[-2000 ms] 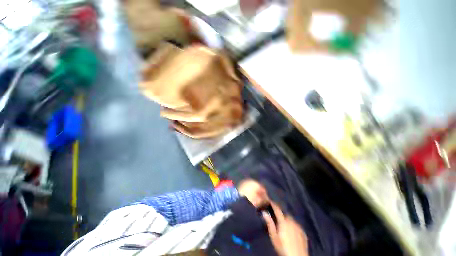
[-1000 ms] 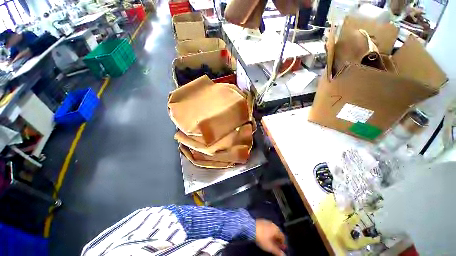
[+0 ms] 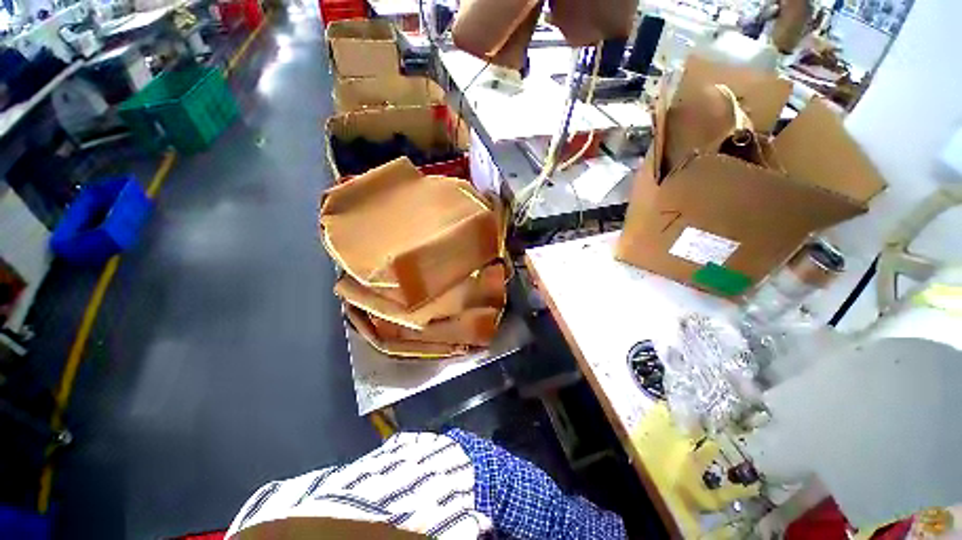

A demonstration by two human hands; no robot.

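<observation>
No hand shows now. My left arm, in a striped garment and a blue checked sleeve point(image 3: 538, 496), reaches to the bottom edge, where the hand is cut off. My right hand is out of the picture. Nearest in front is a stack of part-made brown bags point(image 3: 411, 237) on a low stand point(image 3: 406, 380). A curved brown edge point(image 3: 338, 529) shows at the bottom; I cannot tell what it belongs to.
The white-topped bench point(image 3: 575, 274) runs along the right, with a small dish of hardware point(image 3: 646, 369), clear plastic bags point(image 3: 712, 364), a yellow pad point(image 3: 670, 464) and an open carton point(image 3: 728, 216). Blue point(image 3: 102, 218) and green point(image 3: 185, 109) crates stand at left.
The view has steadied and shifted slightly, so the stack and bench sit further left. My left hand, seen at the bottom before, has gone out of the picture. My right hand is not in view.
</observation>
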